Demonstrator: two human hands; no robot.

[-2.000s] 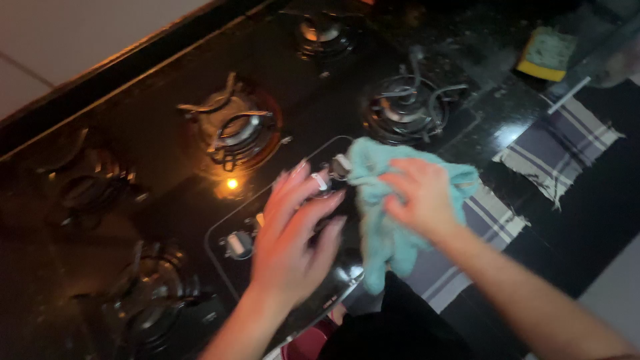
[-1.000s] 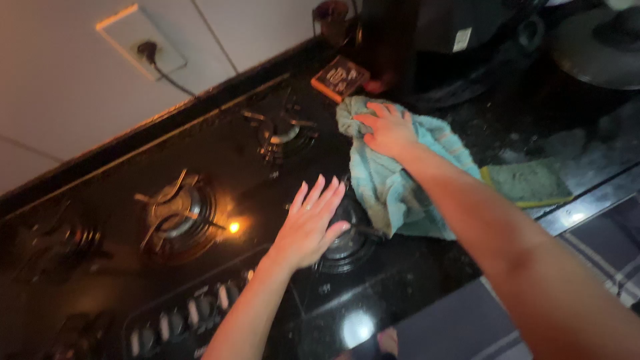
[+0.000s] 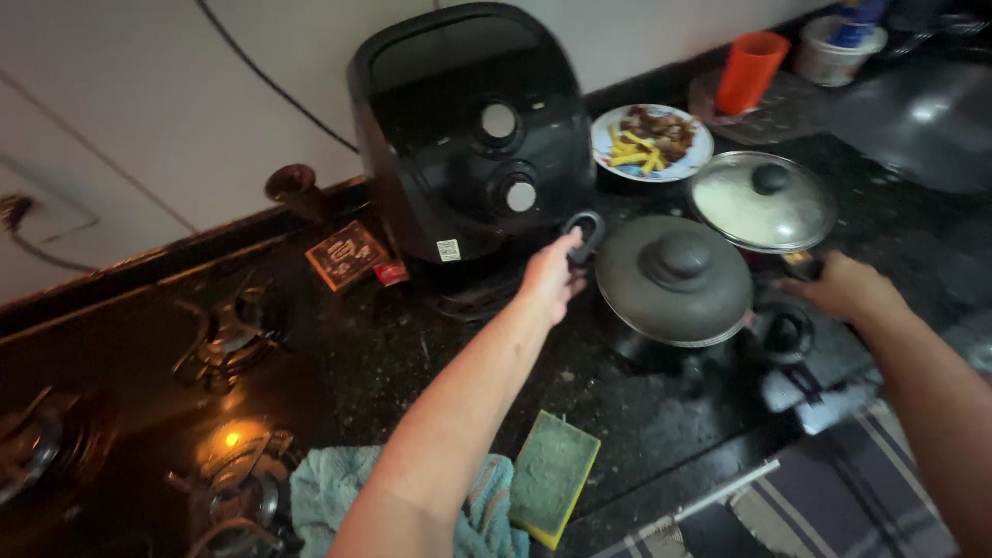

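My left hand [image 3: 552, 273] is at the dark loop handle [image 3: 587, 235] on the left of a black pot with a dark lid [image 3: 673, 279]; its fingers are partly curled, and whether they grip the handle is unclear. Farther right, my right hand [image 3: 856, 287] is closed around the short handle [image 3: 804, 265] of a pot with a glass lid [image 3: 763, 200]. A teal cloth [image 3: 333, 488] lies under my left forearm at the hob's edge. Beside it rests a yellow and green scouring sponge [image 3: 554, 477].
A black air fryer [image 3: 473, 139] stands against the wall, near a small box [image 3: 346, 254]. Behind the pots are a plate of fries and meat [image 3: 652, 143], an orange cup [image 3: 750, 74] and a sink [image 3: 922, 116]. The gas hob [image 3: 139, 333] is at left.
Both hands have left the hob area for the pots. My right hand has let go of the teal cloth, which now lies by the sponge. The view has swung right.
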